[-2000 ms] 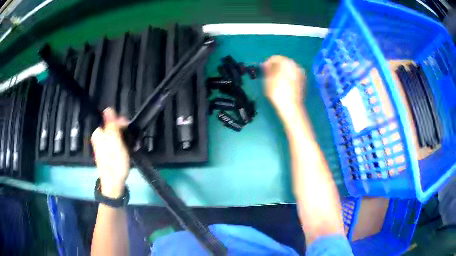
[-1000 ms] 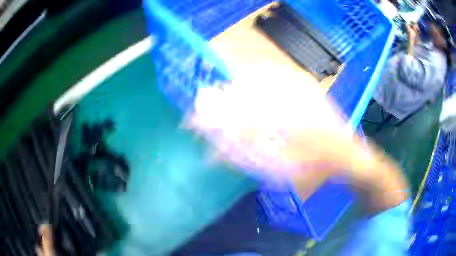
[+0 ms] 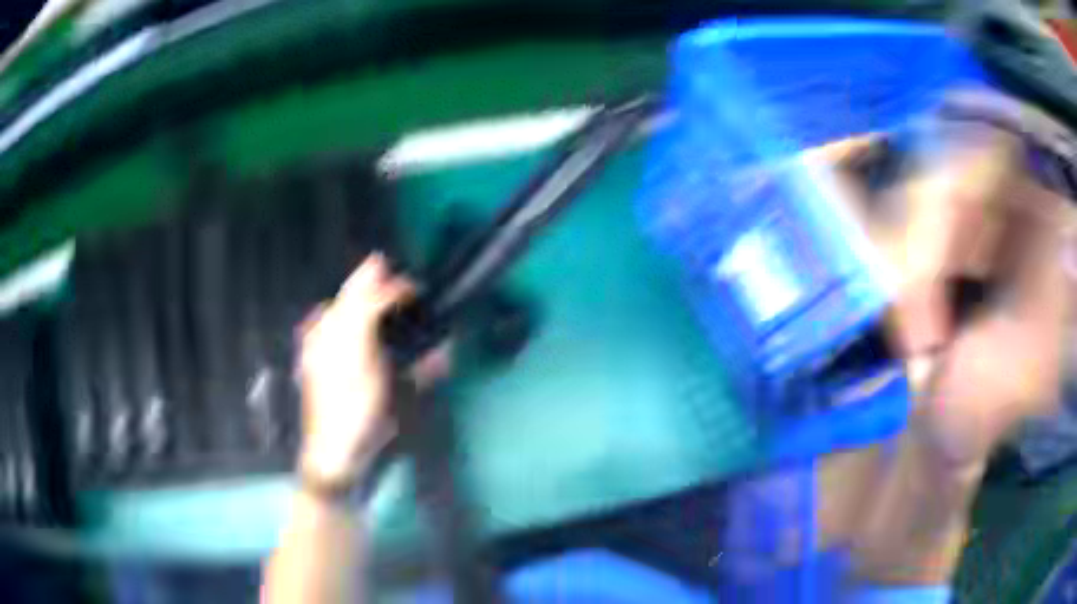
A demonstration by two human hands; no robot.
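The whole view is blurred. My left hand (image 3: 345, 383) is closed around the centre of a part-built leg set of black tubes (image 3: 532, 210). One arm slants up and right over the bench, another runs down towards me. My right hand (image 3: 974, 277) is at the right, over the edge of the tall blue crate (image 3: 697, 218). Its fingers are bent and dark patches show beside them, but whether it holds a tube cannot be told. Small black fittings (image 3: 506, 325) lie on the bench, partly hidden behind the leg set.
A grooved foam tray (image 3: 201, 319) with black tubes lies left of my left hand, with more tubes at the far left. The teal bench (image 3: 591, 401) has a white edge strip (image 3: 496, 138) at the back. Tan cardboard shows in the lower blue crate (image 3: 856, 507).
The view has swung back left from the crate. My left hand and the leg set show fully again. My right hand appears farther right, at the crate's edge.
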